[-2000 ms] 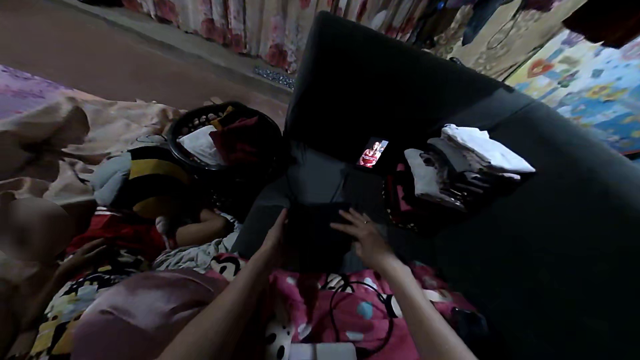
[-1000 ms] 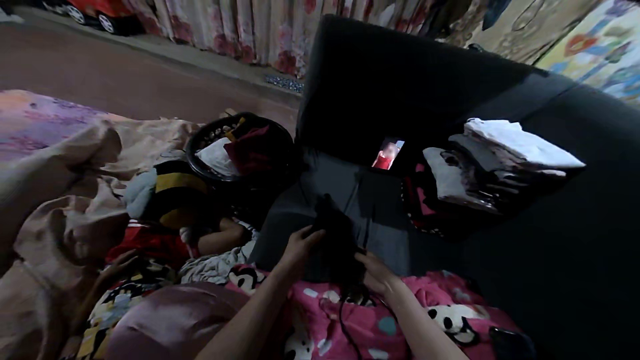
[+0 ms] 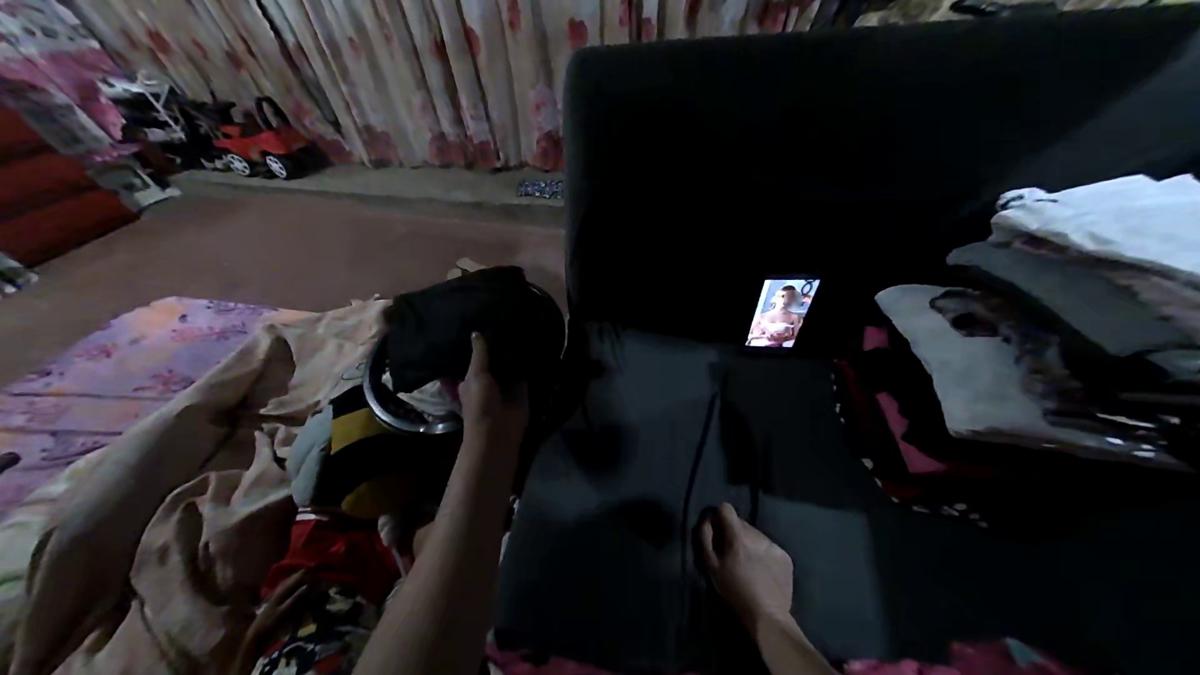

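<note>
My left hand (image 3: 492, 398) reaches out over a round basket (image 3: 403, 420) and grips a bunched black cloth (image 3: 445, 328), which covers much of the basket. My right hand (image 3: 748, 565) is low over the dark sofa seat (image 3: 628, 469), its fingers curled beside a thin dark cord (image 3: 698, 459); whether it pinches the cord cannot be told. A phone with a lit screen (image 3: 784, 312) leans against the sofa back. To its right rises a stack of folded clothes, with a white garment (image 3: 1116, 220) on top and a light grey one (image 3: 975, 375) lower down.
Left of the basket lie a beige blanket (image 3: 187, 525) and a yellow-and-black plush toy (image 3: 361, 450). A person in red clothing (image 3: 333, 555) lies beside it, partly hidden. The high sofa back (image 3: 750, 141) borders the far side. A red toy car (image 3: 262, 141) stands by the floral curtain (image 3: 422, 84).
My left hand has moved from in front of me out to the basket, with the black cloth in it. My right hand has come away from the cloth. The view has turned left.
</note>
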